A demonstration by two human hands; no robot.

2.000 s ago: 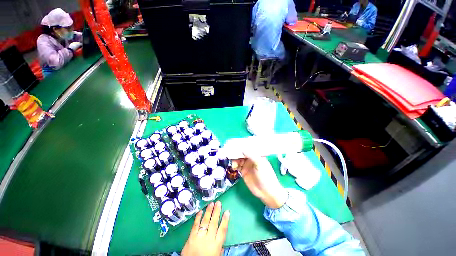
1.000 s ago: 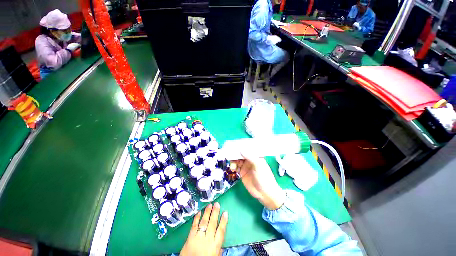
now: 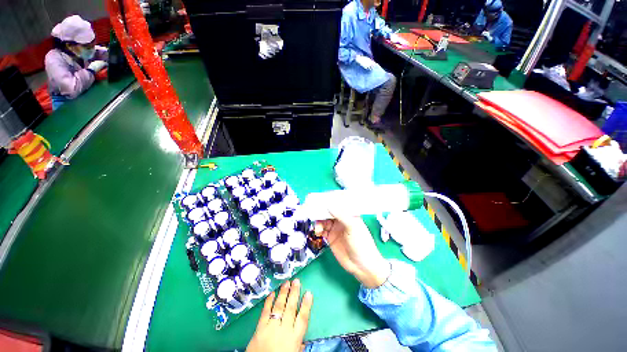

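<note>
The green circuit board (image 3: 237, 237) lies on the green mat (image 3: 330, 295), crowded with upright capacitors (image 3: 251, 276) with white round tops. My right hand (image 3: 352, 249) holds the thick white glue syringe (image 3: 364, 199) from below, near its front end, over the board's right edge. The tip is not clearly visible. A green cap (image 3: 414, 195) closes its rear end, with a pale hose (image 3: 457, 210) curving off it. A copper-brown coil (image 3: 317, 240) sits beside my right fingertips. My left hand (image 3: 280, 322) lies flat, fingers spread and empty, at the board's near edge.
A clear plastic bag or cup (image 3: 355, 161) stands behind the syringe. A limp white cloth or glove (image 3: 410, 235) lies right of my right hand. Black totes (image 3: 278, 69) are stacked beyond the mat. A green conveyor (image 3: 103, 206) and a red-wrapped post (image 3: 155, 79) are left. Several people sit farther off.
My hands and the syringe keep nearly the same place relative to the board. The view has shifted slightly. The seated person in blue beyond the totes has turned, showing more of the legs.
</note>
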